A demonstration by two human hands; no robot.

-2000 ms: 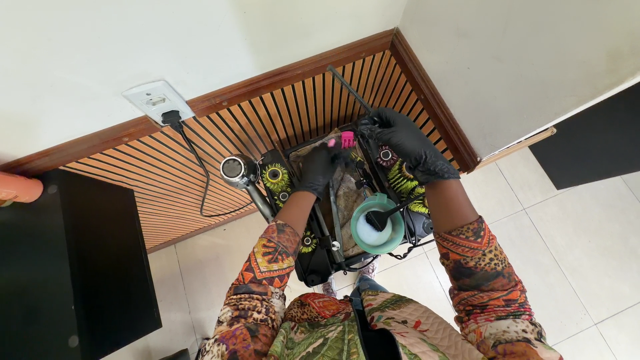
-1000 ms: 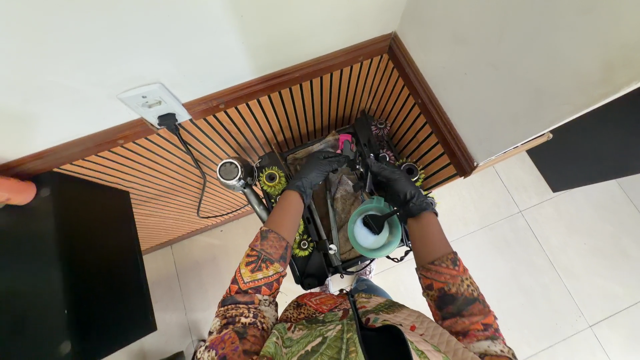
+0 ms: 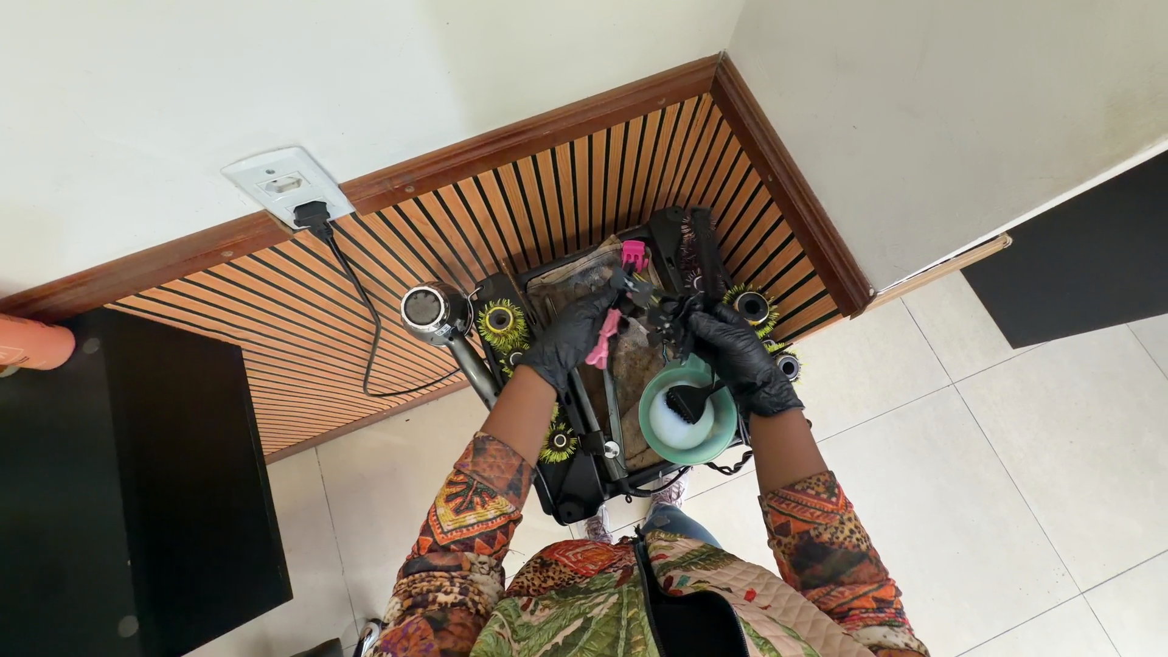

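Note:
Both hands wear black gloves over a salon trolley (image 3: 577, 484). My left hand (image 3: 573, 339) is closed on a pink hair clip (image 3: 604, 339), its fingertips near some dark clips. My right hand (image 3: 737, 354) grips a bunch of black hair clips (image 3: 671, 324), just right of the left fingertips. Another pink clip (image 3: 635, 255) lies above them at the tray's far part. Below my right hand sits a green bowl (image 3: 721, 436) of white cream, with a black tint brush (image 3: 691, 401) resting in it. A stained cloth or liner (image 3: 639, 365) covers the tray.
Round brushes with yellow-green bristles (image 3: 502, 318) line the trolley's sides. A hair dryer (image 3: 429, 310) hangs at its left. A black cord (image 3: 372, 315) runs from a wall outlet (image 3: 290, 187). Slatted panelling (image 3: 547, 201) stands behind; a black cabinet (image 3: 182, 493) is at left.
My right hand has come down and inward from the trolley's far right, where it held a long dark rod-like thing two seconds ago. The pink clip at my left hand shows more plainly now.

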